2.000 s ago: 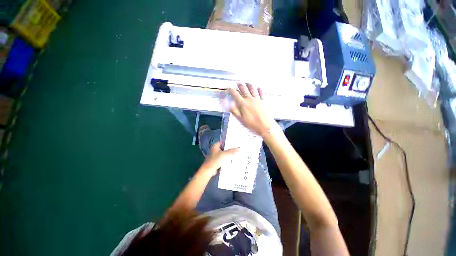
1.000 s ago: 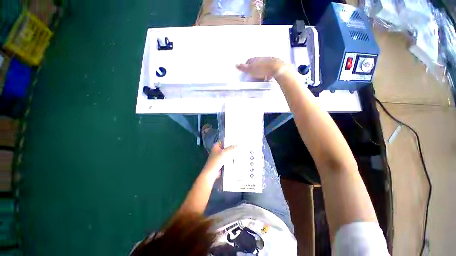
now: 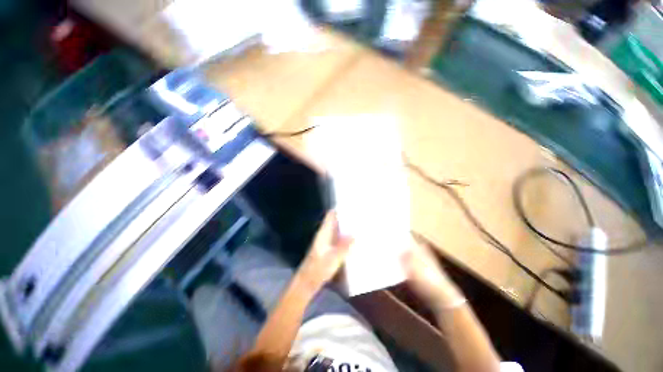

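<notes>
The long white product box (image 3: 372,196) is held out in front of me over the bench edge. It is overexposed, so its print and film cannot be made out. My left hand (image 3: 328,251) grips its left side near the lower end. My right hand (image 3: 425,269) is at its right side near the lower end and is blurred. The white sealer (image 3: 138,218) is on the left, with its thin brownish strip showing. Its blue-grey control box (image 3: 211,116) is blurred at the far end.
The cardboard-covered bench (image 3: 451,138) carries a black power cord (image 3: 494,236) and a white power strip (image 3: 590,283). A green conveyor belt (image 3: 494,80) with shiny white packs (image 3: 556,87) runs behind. An open brown carton (image 3: 414,312) is below the bench edge.
The view has turned right towards the bench. The box has left the sealer and is over the bench edge. My right hand has moved from the sealer's cover to the box.
</notes>
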